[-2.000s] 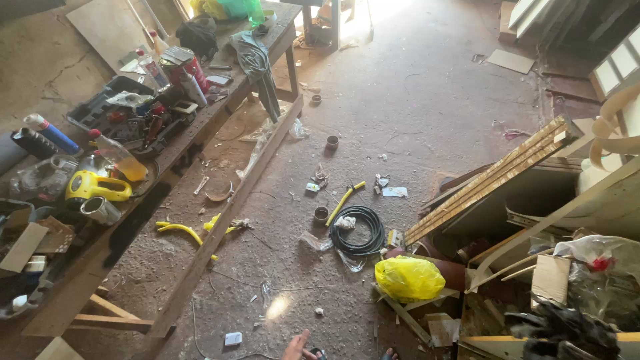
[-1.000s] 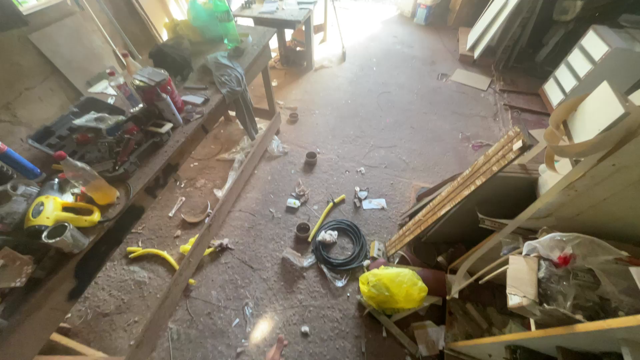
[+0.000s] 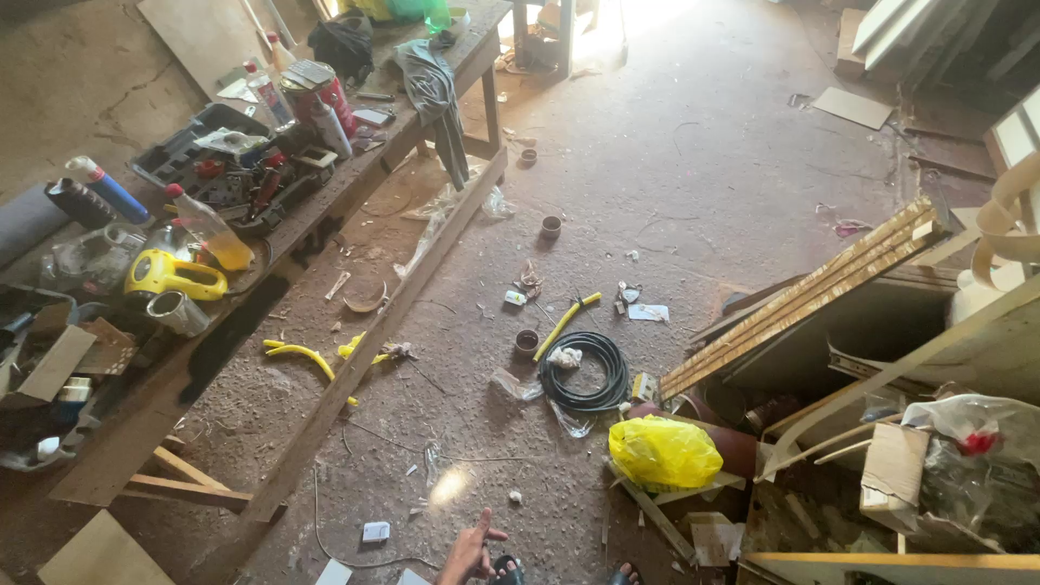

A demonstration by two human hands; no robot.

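Note:
My left hand (image 3: pixel 471 548) is at the bottom edge, just left of my sandalled feet, with fingers spread and nothing visible in it. Beyond it lies the dirty floor, where a white box-like piece (image 3: pixel 376 532) sits to the left and a small whitish lump (image 3: pixel 515 496) is above. Further off are a coil of black hose (image 3: pixel 615 395), a yellow tube piece (image 3: pixel 566 327) and a bulging yellow plastic bag (image 3: pixel 665 455). My right hand is out of view.
A cluttered workbench (image 3: pixel 244 313) runs along the left, bearing a yellow handheld lamp (image 3: pixel 172 276), a bottle (image 3: pixel 213 231) and an open tool case (image 3: pixel 191 130). A long plank (image 3: pixel 382 329) leans beside it. Stacked wooden strips (image 3: pixel 800 296) and a cardboard box (image 3: pixel 892 471) are at right.
My left hand shows more fully at the bottom edge than a second ago, when only a fingertip part was in sight. The objects on the floor look unmoved; the view has shifted.

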